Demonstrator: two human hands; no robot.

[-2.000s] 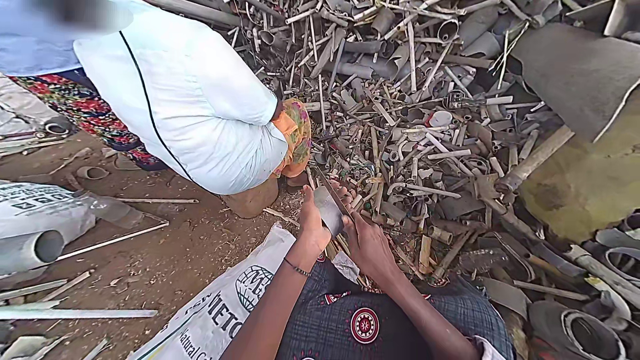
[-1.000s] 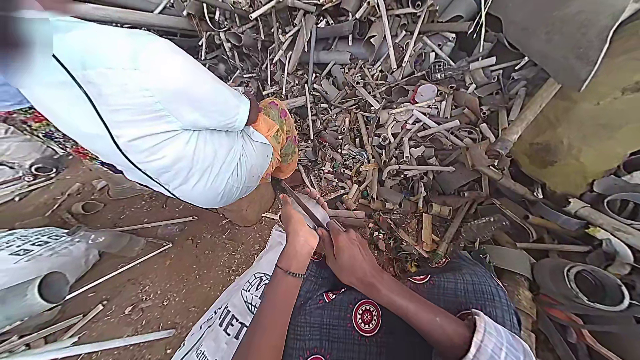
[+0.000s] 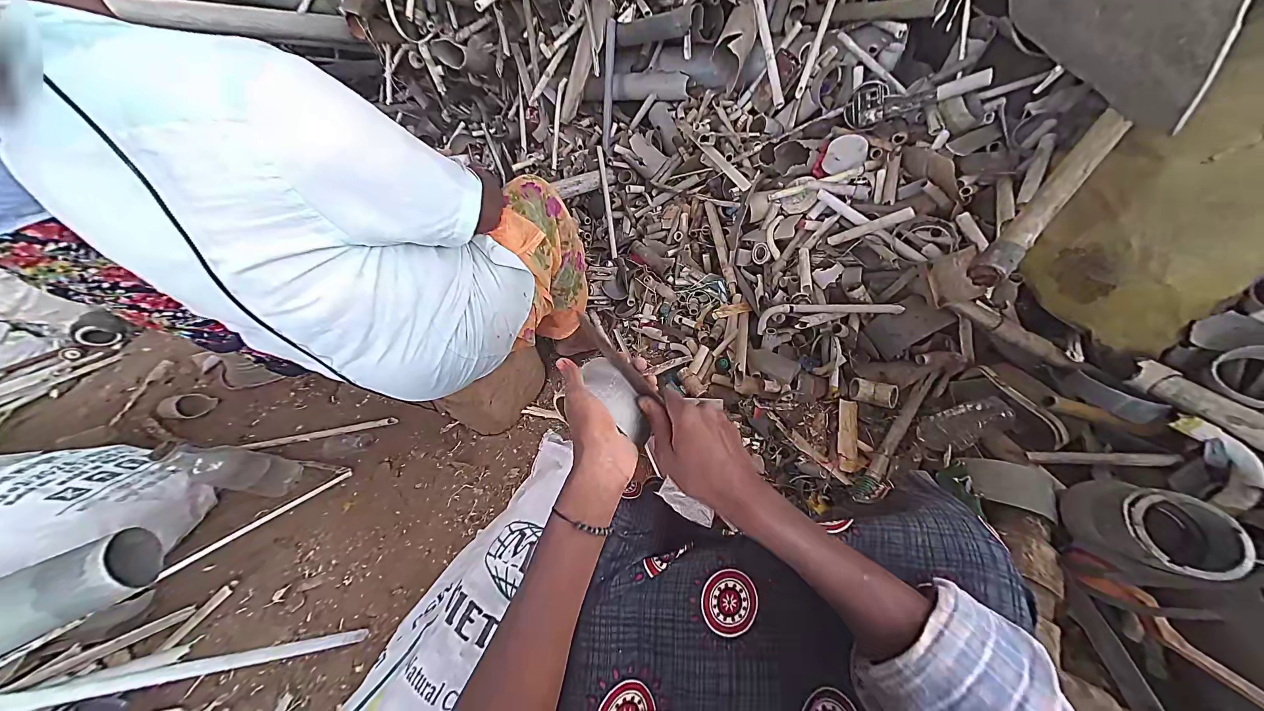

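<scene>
Above my lap, my left hand (image 3: 598, 425) grips a short grey piece of plastic pipe (image 3: 616, 397), its palm against the pipe's left side. My right hand (image 3: 696, 444) is closed on the near end of a long, dark, flat blade-like tool (image 3: 614, 353). The tool lies across the upper right of the pipe piece and points up and left, toward the orange cloth of a person close by. My fingertips partly hide where tool and pipe meet. A patterned dark cloth (image 3: 750, 583) covers my lap, with a printed white sack (image 3: 474, 602) beside it.
A person in a white top (image 3: 296, 197) sits close on the left. Beyond my hands spreads a heap of pipe scraps (image 3: 790, 227). A large grey pipe (image 3: 79, 583) and a white sack (image 3: 99, 494) lie at left, coiled pipe (image 3: 1165, 533) at right, and a stone (image 3: 494, 390) near the person.
Both hands stay together at the pipe piece and tool. The pipe piece shows its broad face again, after appearing more hidden one second ago. The view has shifted somewhat.
</scene>
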